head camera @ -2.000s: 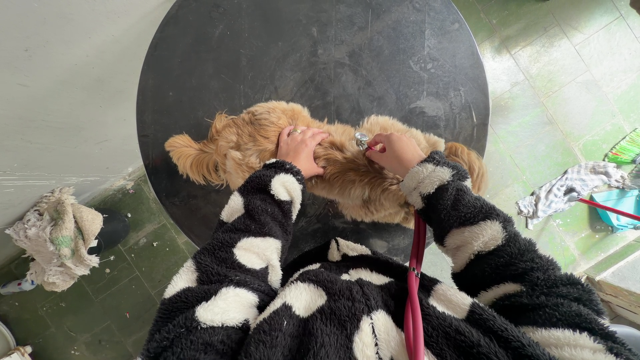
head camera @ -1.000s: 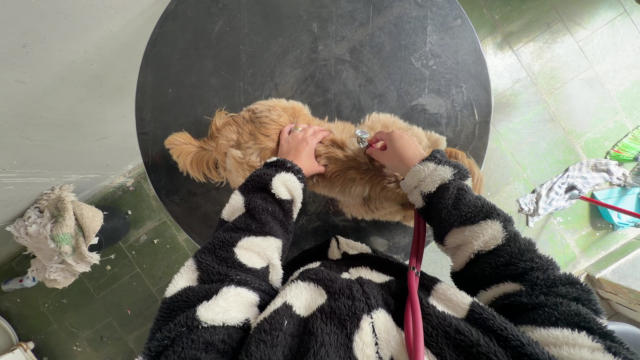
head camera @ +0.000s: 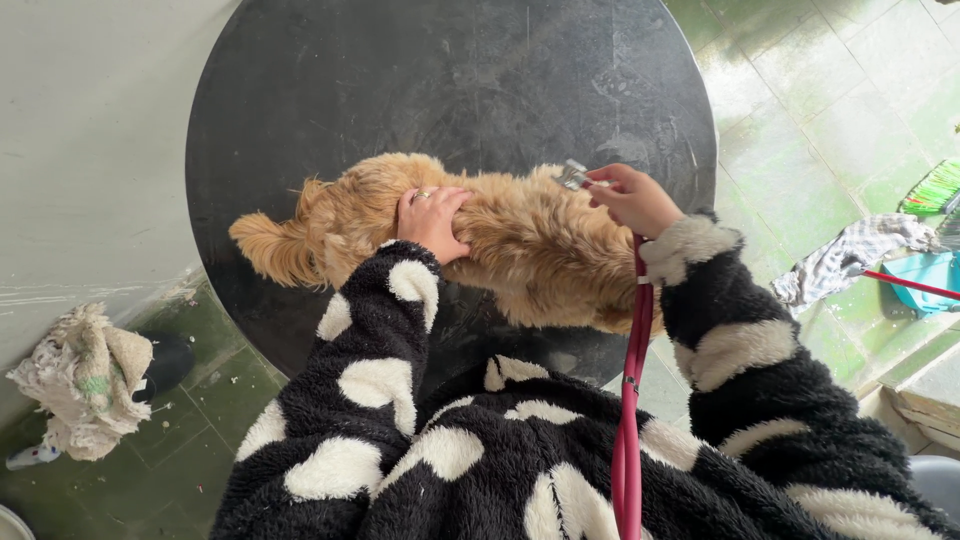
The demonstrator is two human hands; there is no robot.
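Observation:
A golden-brown long-haired dog (head camera: 525, 240) stretches across the round black table (head camera: 450, 82), its bushy tail to the left and its head mostly hidden by my right arm. My left hand (head camera: 433, 223) rests spread on the dog's back, a ring on one finger. In my right hand (head camera: 634, 199), the fingers pinch the metal chest piece of a stethoscope (head camera: 572, 175), slightly blurred, at the far edge of the dog's front part. The stethoscope's dark pink tubing (head camera: 631, 420) runs down from that hand toward my body.
On the tiled floor at right lie a checked cloth (head camera: 851, 259), a turquoise dustpan (head camera: 926, 281) with a red handle and a green-bristled broom (head camera: 934, 187). A bundle of worn cloths (head camera: 90, 379) is at lower left, beside a pale wall (head camera: 90, 150).
My right hand has moved a little to the right and away from me, with the stethoscope's chest piece. My left hand has stayed on the dog's back.

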